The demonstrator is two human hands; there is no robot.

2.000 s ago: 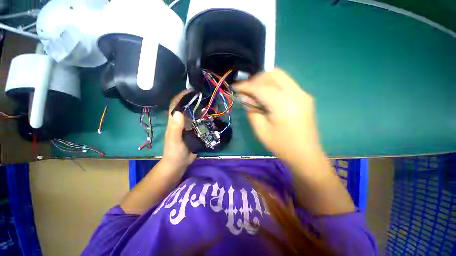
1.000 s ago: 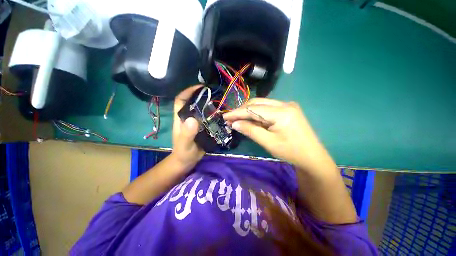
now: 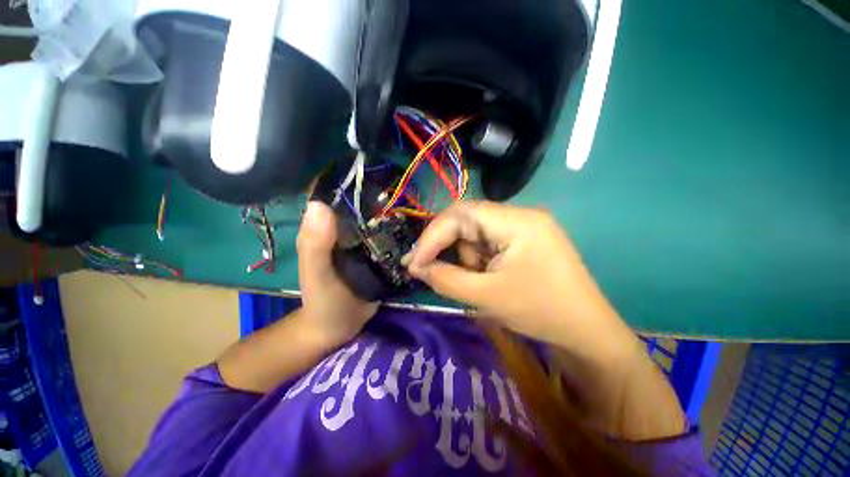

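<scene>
My left hand (image 3: 326,270) holds the black front shell (image 3: 352,265) from its left side, its open back facing up. The circuit board (image 3: 384,244) sits in the shell. Red, yellow, blue and white wire leads (image 3: 434,149) run from the open black camera housing (image 3: 466,56) to the board. My right hand (image 3: 503,256) is at the board's right edge, thumb and index finger pinched together. What lies between the fingertips is hidden or too small to tell. No tweezers can be made out. A silvery cylinder (image 3: 493,139) shows inside the housing.
Two more white-and-black housings with antennas stand at left, one near (image 3: 252,121) and one farther left (image 3: 79,186), with loose leads (image 3: 264,238) hanging down. Crumpled clear plastic (image 3: 84,42) lies at upper left. Blue crates (image 3: 788,401) stand below the edge of the green bench (image 3: 690,186).
My right hand has moved from the wires down to the board's right edge, fingertips pinched. The tweezers seen earlier no longer show. The view has shifted closer to the housings.
</scene>
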